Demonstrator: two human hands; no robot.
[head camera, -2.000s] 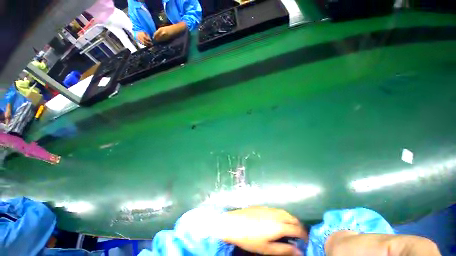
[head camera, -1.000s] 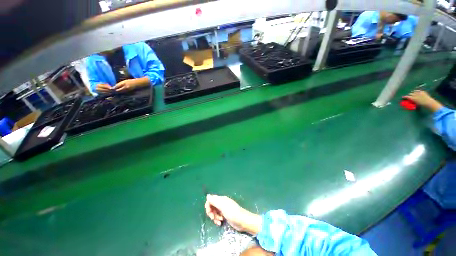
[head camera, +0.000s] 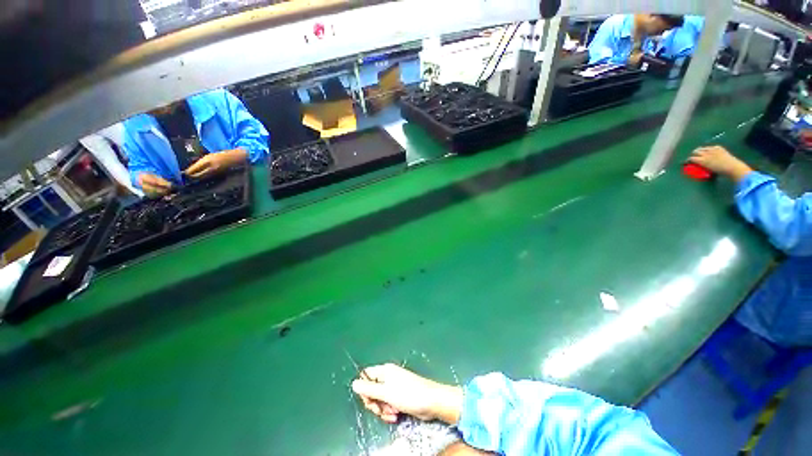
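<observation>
My right hand (head camera: 399, 392) is above the green bench top (head camera: 481, 267) in the lower middle, its light blue sleeve (head camera: 543, 419) coming from the lower right. Its fingers pinch a thin dark stick (head camera: 354, 362), perhaps tweezers, whose tip points up and left over scratched green surface. A small patch of skin (head camera: 461, 450) at the bottom edge, under the sleeve, looks like part of my left hand; its fingers are cut off or hidden. No product shows in my fingers.
A small white paper scrap (head camera: 609, 302) lies to the right. Black trays (head camera: 369, 156) of dark parts line the far side. A white post (head camera: 681, 98) stands on the bench at upper right. A neighbour's hand (head camera: 719, 161) touches a red item (head camera: 697, 171).
The view has turned to the right and taken in more of the bench. My hands were close together at the bottom edge; my right hand is now out over the bench with the thin stick.
</observation>
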